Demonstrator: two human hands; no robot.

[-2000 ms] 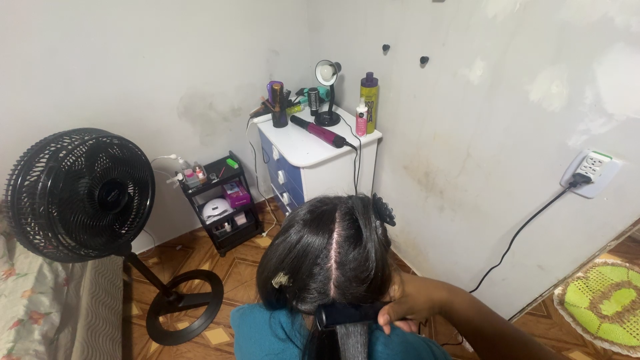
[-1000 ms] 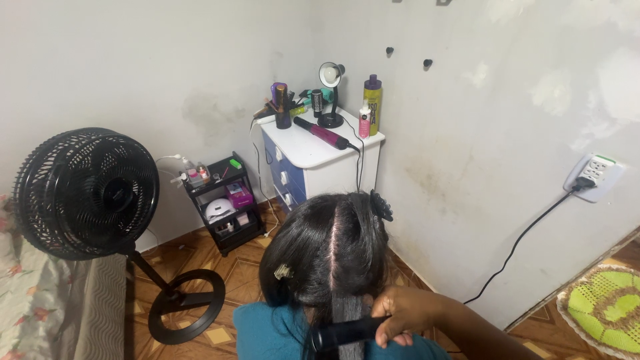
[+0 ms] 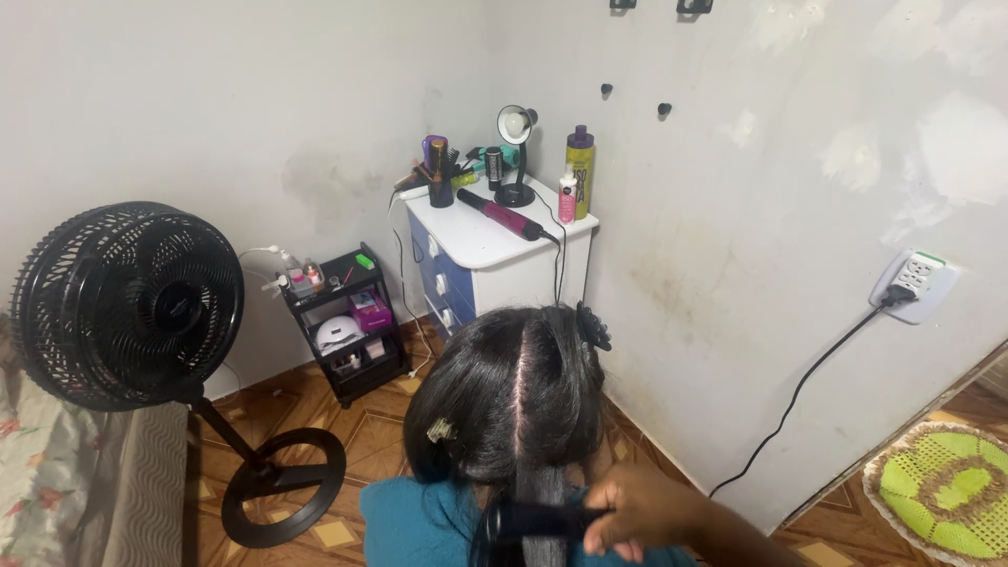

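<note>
A person with dark hair [image 3: 472, 378], parted down the middle, sits below me in a teal top [image 3: 402, 520]. My right hand [image 3: 638, 516] grips a black hair straightener [image 3: 543, 521], which lies across a flat lock of hair [image 3: 539, 484] behind the head. A black claw clip [image 3: 593, 327] holds hair at the right side of the head, and a light patterned clip [image 3: 441, 430] sits at the left. My left hand is out of the frame.
A black standing fan [image 3: 130, 307] is at the left beside a bed [image 3: 63, 472]. Ahead are a black trolley [image 3: 346, 315] and a white dresser [image 3: 504, 248] with a hot-air brush [image 3: 504, 216], lamp [image 3: 516, 150] and bottles. A black cord [image 3: 795, 394] runs from a wall outlet [image 3: 917, 276].
My right hand and the straightener have moved down along the lock of hair, away from the scalp. The view has shifted slightly.
</note>
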